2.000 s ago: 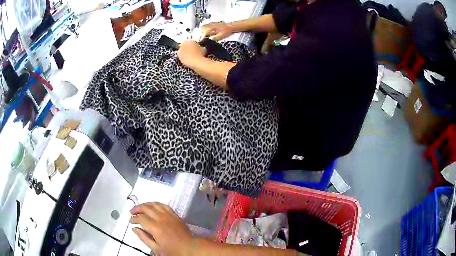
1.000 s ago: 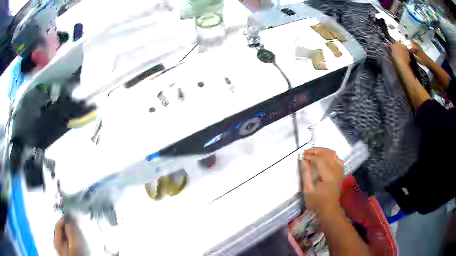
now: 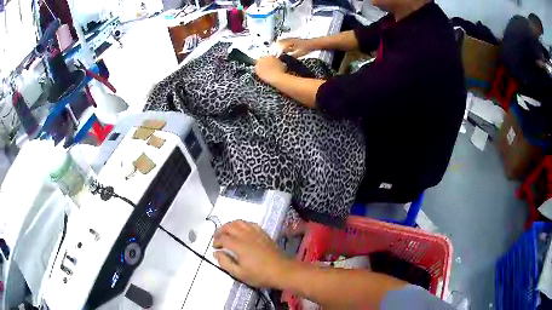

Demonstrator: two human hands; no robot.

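Note:
My right hand (image 3: 245, 251) rests at the front edge of the white sewing-machine table (image 3: 190, 272), palm down with bent fingers. A small grey spot shows between its fingers; whether it holds anything cannot be told. A black cord (image 3: 187, 247) runs from the machine across the table to beside this hand. The white sewing machine (image 3: 130, 181), with a dark control panel, stands to the left of the hand. Tan card scraps (image 3: 145, 163) lie on its top. My left hand is out of the picture.
A person (image 3: 405, 103) in dark clothes sits ahead, both hands at another machine (image 3: 263, 24), with leopard-print fabric (image 3: 272, 133) draped towards me. A red basket (image 3: 387, 233) holding fabric stands at lower right. A blue basket (image 3: 520, 266) is at far right.
The view swung left to the machine, then back right. My left hand, seen at the lower left one second ago, is now out of view. My right hand remains at the table's edge.

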